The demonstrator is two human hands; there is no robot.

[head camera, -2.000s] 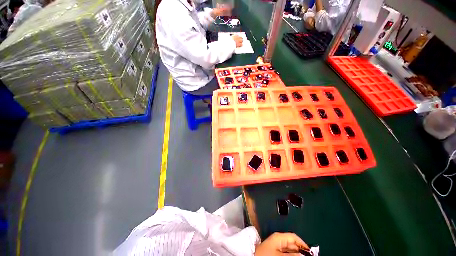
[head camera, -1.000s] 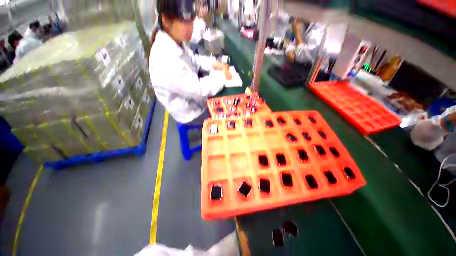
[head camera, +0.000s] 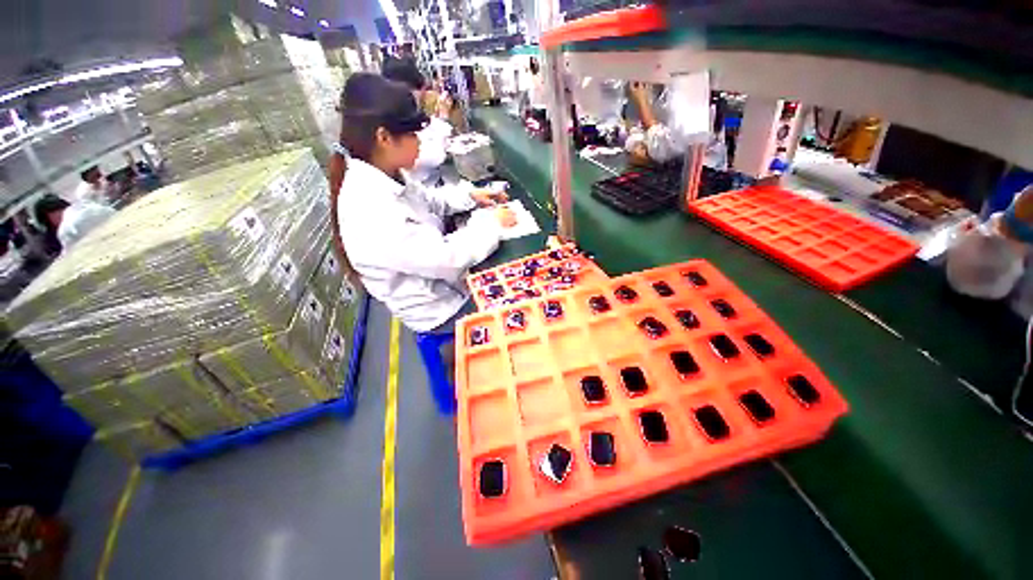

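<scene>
An orange-red tray (head camera: 527, 499) lies on the green-topped bench in front of me. Many of its square pockets hold small black glass-faced units, such as this unit (head camera: 492, 478) in the near left pocket. Several pockets in the middle left are empty. One unit (head camera: 556, 462) in the near row sits turned askew. Two more dark units (head camera: 681, 543) lie close together on the bench below the tray, cut by the lower edge. A smaller-looking tray (head camera: 480, 275) with units adjoins the far side. Neither of my hands is in view.
An empty orange-red tray (head camera: 807, 229) lies across the bench, with a black tray (head camera: 634, 193) beyond it. A person in a white smock (head camera: 397, 244) sits at the bench's left side on a blue stool (head camera: 436, 368). Wrapped cartons (head camera: 170, 272) stand on a blue pallet at left.
My view has tilted up, so the tray and loose units sit lower in the picture. My hand and white sleeve, seen earlier at the bottom, have gone out of view.
</scene>
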